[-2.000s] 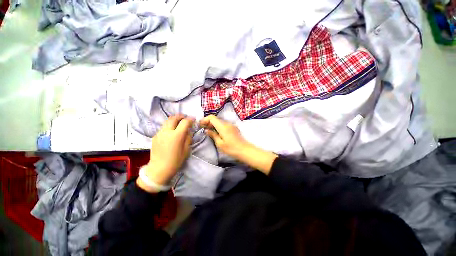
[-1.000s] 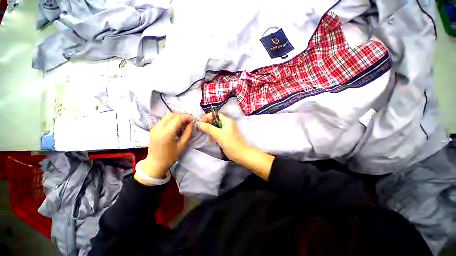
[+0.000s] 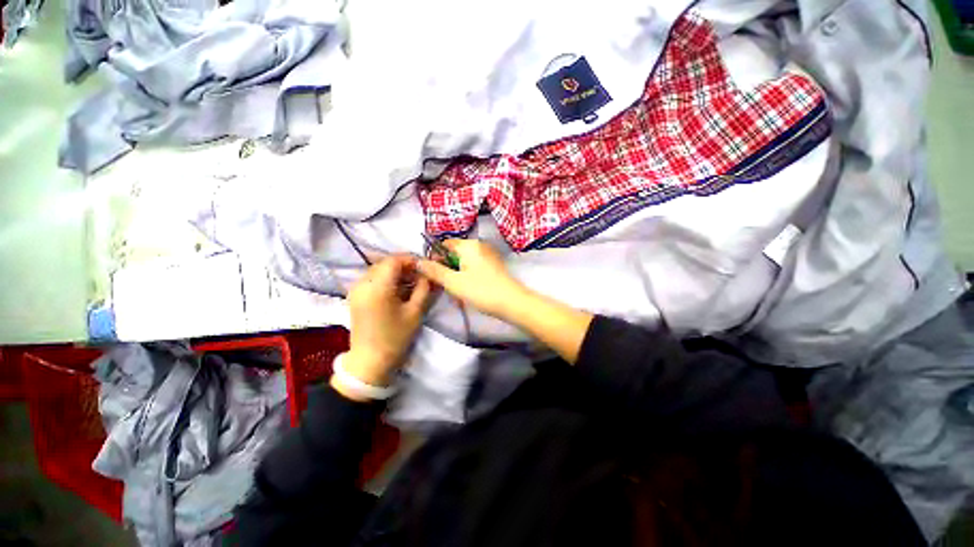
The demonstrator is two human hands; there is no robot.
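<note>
A light grey work jacket [image 3: 662, 272] lies inside up on the table, with red-and-white check lining [image 3: 598, 171] and a navy label [image 3: 574, 89] showing. My left hand [image 3: 387, 310] has its fingers pinched on the jacket's edge below the left end of the lining. My right hand [image 3: 477, 276] touches it from the right, fingertips together. Small thread snips with a green part [image 3: 450, 259] show at my right fingers, mostly hidden by them. Any thread between the fingertips is too small to tell.
A heap of grey jackets [image 3: 203, 75] lies at the upper left of the table. A flat white pad [image 3: 176, 299] with a blue corner is at the left edge. A red crate [image 3: 75, 427] holds grey garments [image 3: 192, 438] below the table edge.
My left hand has shifted slightly right and down, closer to my right hand. The snips stood out more above my right hand a second ago. The jacket's lining has shifted slightly in view.
</note>
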